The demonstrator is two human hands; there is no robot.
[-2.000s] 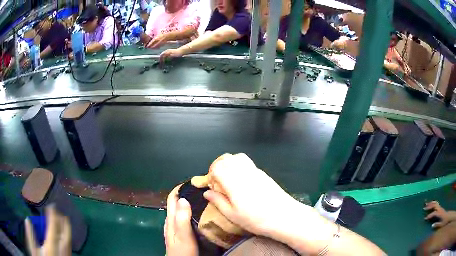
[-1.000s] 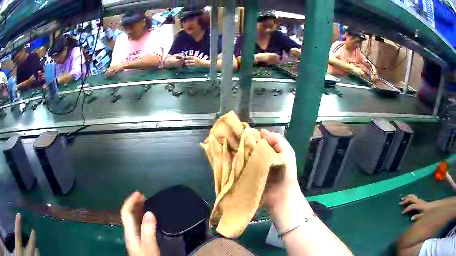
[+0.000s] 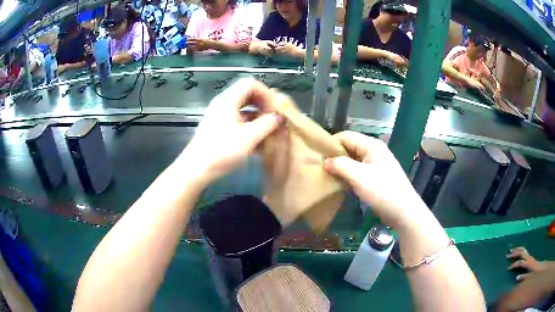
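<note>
My left hand [image 3: 243, 119] and my right hand [image 3: 365, 167] both hold the tan wiping cloth [image 3: 301, 177] up in the air, spread between them and partly blurred. Below it a grey speaker [image 3: 240, 228] stands with its plain black end up. Nearer to me is a second speaker with a wood-grain top panel [image 3: 283, 291], cut off by the lower edge. No hand touches either speaker. The white dispenser bottle [image 3: 369, 259] with its metal top stands to the right, beside my right forearm.
Speakers stand on the dark belt at left [image 3: 89, 155] and right [image 3: 487, 177]. A green post [image 3: 420, 79] rises right of centre. Several people sit at the far line with small dark parts. A neighbour's hand [image 3: 524, 263] rests at the right; a blue sleeve shows at the lower left.
The cloth was bunched in my right hand; my left hand has left the black-ended speaker's side and now grips the cloth too. The view has shifted, showing more of the bottle.
</note>
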